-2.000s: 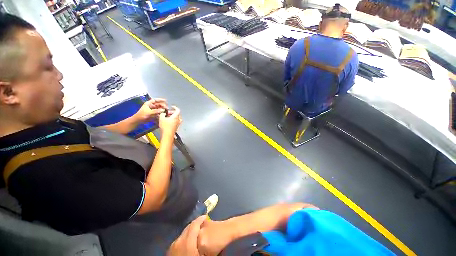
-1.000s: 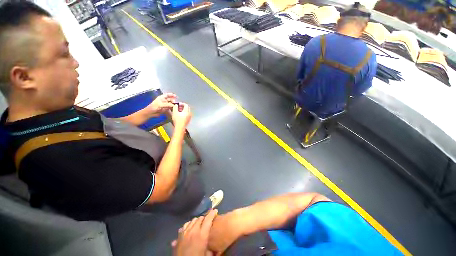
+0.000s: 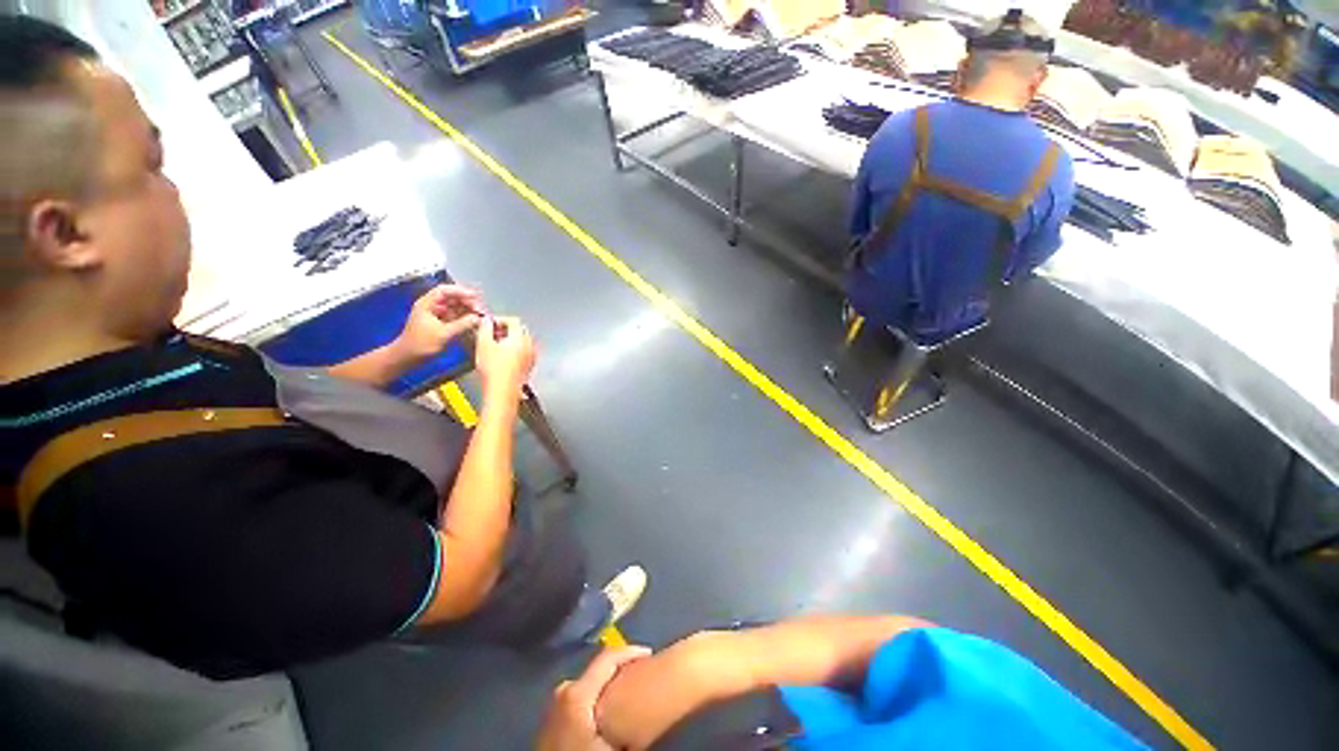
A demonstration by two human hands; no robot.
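My left hand (image 3: 579,701) is at the bottom edge, partly cut off, with its fingers around my bare right forearm near the wrist. My right forearm (image 3: 764,656) comes from a bright blue sleeve (image 3: 977,697) at the bottom right. My right hand is not in view. No workpiece shows in my visible hand. A heap of small black pieces (image 3: 336,238) lies on the white table (image 3: 391,184) at the left, beyond a seated person.
A person in black (image 3: 250,514) sits close at left, fingering a tiny dark item. A person in blue (image 3: 955,206) sits on a stool at the long white bench (image 3: 1175,294) holding black strips (image 3: 705,62) and fanned stacks (image 3: 1241,184). A yellow line (image 3: 764,385) crosses the floor.
The view has shifted slightly back and forth. My left hand has stayed at my right forearm and now shows lower in the picture than a second ago. The near person's hands have moved slightly.
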